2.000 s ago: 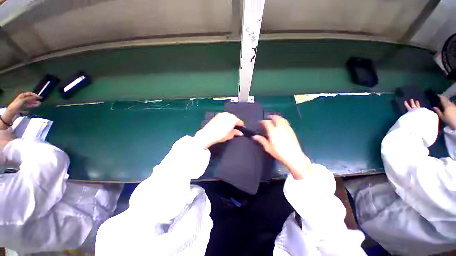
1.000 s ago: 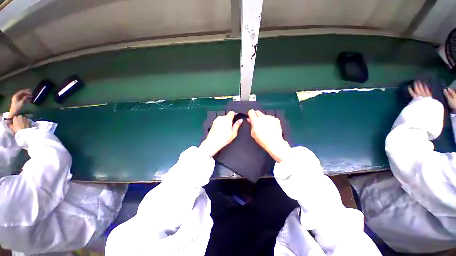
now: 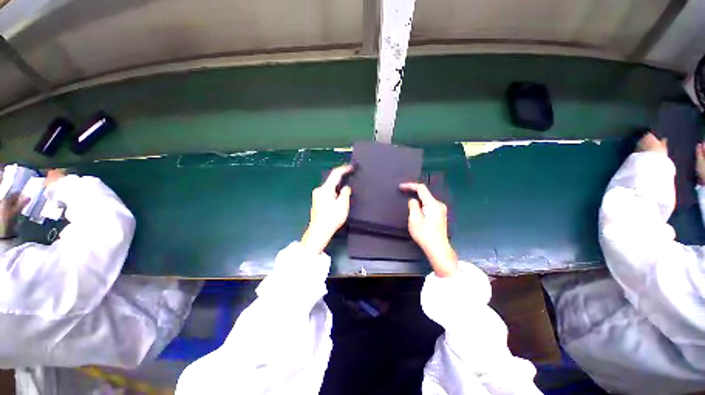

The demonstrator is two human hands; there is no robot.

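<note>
The black card blank being folded (image 3: pixel 384 185) lies in front of me on the dark green bench, before the white post. Its upper part is a flat panel with a crosswise fold line near its lower end. More black card (image 3: pixel 379 247) shows below that fold and side flaps show at the right. My left hand (image 3: pixel 330 207) holds the blank's left edge. My right hand (image 3: pixel 427 222) is on its right side, with a fingertip on the top face. The undersides of the flaps are hidden.
A folded black tray (image 3: pixel 530 106) lies on the far green strip at the right. Two trays with white pieces (image 3: pixel 93 133) lie there at the left. The chipped white post (image 3: pixel 393 69) stands behind the blank. Workers in white smocks sit at both sides, the left one with white slips (image 3: pixel 32 193).
My hands have moved apart to the blank's two sides. The bunched, bent card now lies as a flat upright panel. The far trays appear further left. The right worker's dark blank is now raised.
</note>
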